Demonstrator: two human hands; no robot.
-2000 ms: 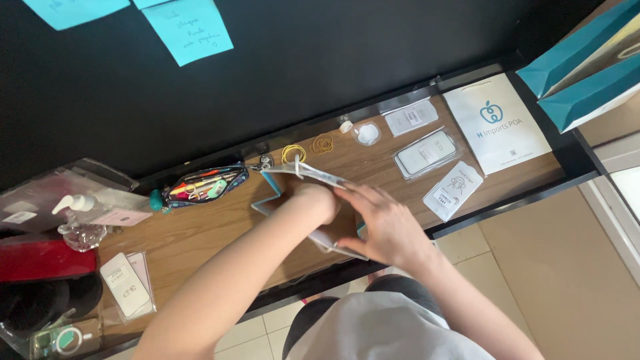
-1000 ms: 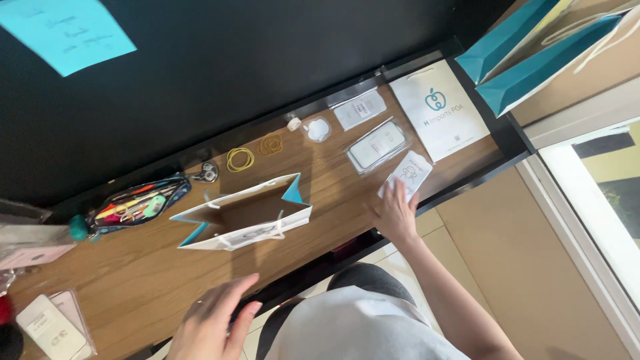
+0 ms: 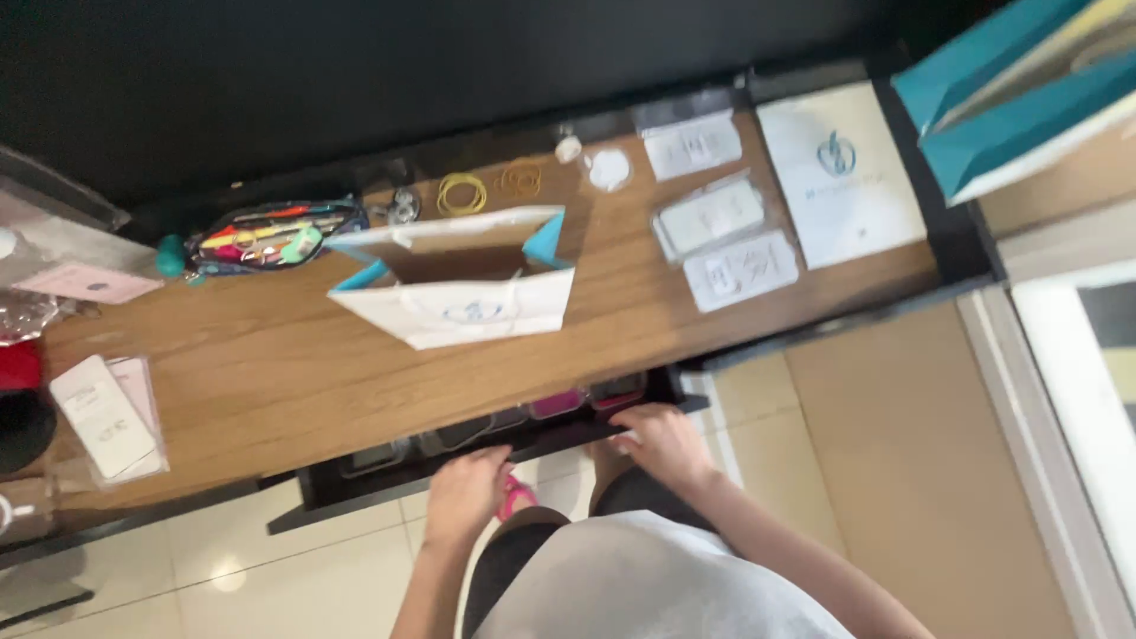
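Note:
Below the desk's front edge, a black drawer [image 3: 355, 510] stands part-way out with several phone cases [image 3: 557, 404] inside. My left hand [image 3: 469, 493] has its fingers on the drawer's front edge, left of its middle. My right hand [image 3: 667, 444] grips that same edge near the right end. A white paper bag [image 3: 524, 311] with blue inner folds stands with its mouth open on the wooden desk [image 3: 266, 382], beyond my hands. To its right lie a packaged clear item [image 3: 714, 216] and a white printed card [image 3: 741, 269]. The picture is somewhat blurred.
An open pencil pouch [image 3: 275, 235], yellow rubber bands [image 3: 461, 193] and a round white item [image 3: 608, 169] lie along the back. A flat white bag [image 3: 843, 177] is at the right, with blue-and-white bags [image 3: 1003, 98] beyond. White packages [image 3: 105, 417] lie at the left.
Both hands have moved to the drawer front, the right one away from the printed card. The drawer now stands out from under the desk. The card lies closer to the packaged item.

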